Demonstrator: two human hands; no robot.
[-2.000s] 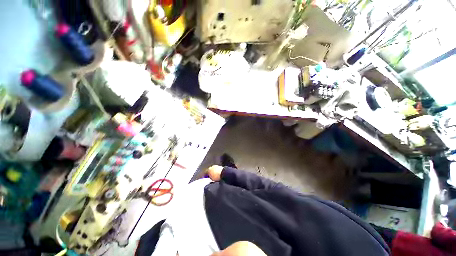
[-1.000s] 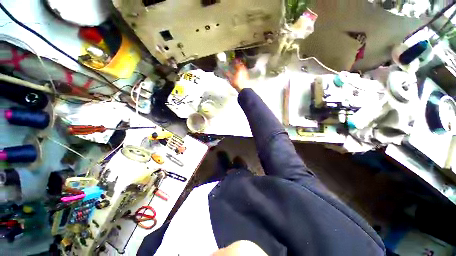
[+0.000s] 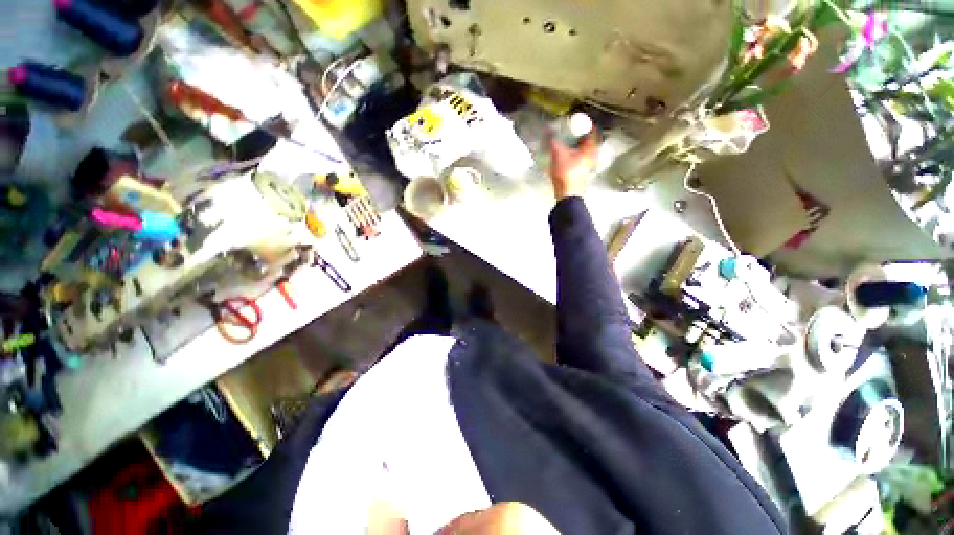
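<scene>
My right hand (image 3: 573, 165) reaches far forward in a dark sleeve, over the pale table by the large cream machine panel. Its fingers look spread. A small white round thing (image 3: 578, 125) shows at the fingertips; blur hides whether I grip it. A white printed bag (image 3: 460, 131) with a yellow mark lies left of the hand, with a round pale cup or roll (image 3: 426, 196) in front of it. My left hand cannot be made out; a blurred skin-coloured shape at the bottom edge is unclear.
Red-handled scissors (image 3: 239, 319), a short red bar (image 3: 287, 295) and small tools lie on the left table beside the long machine head (image 3: 178, 282). Pink flowers (image 3: 769, 37) stand at upper right. Another machine (image 3: 732, 303) with thread spools is at right. A floor gap separates the tables.
My right hand came up from low by the table corner to the far table, then moved further right along the cream panel. The view has turned, so the scissors sit further left and higher.
</scene>
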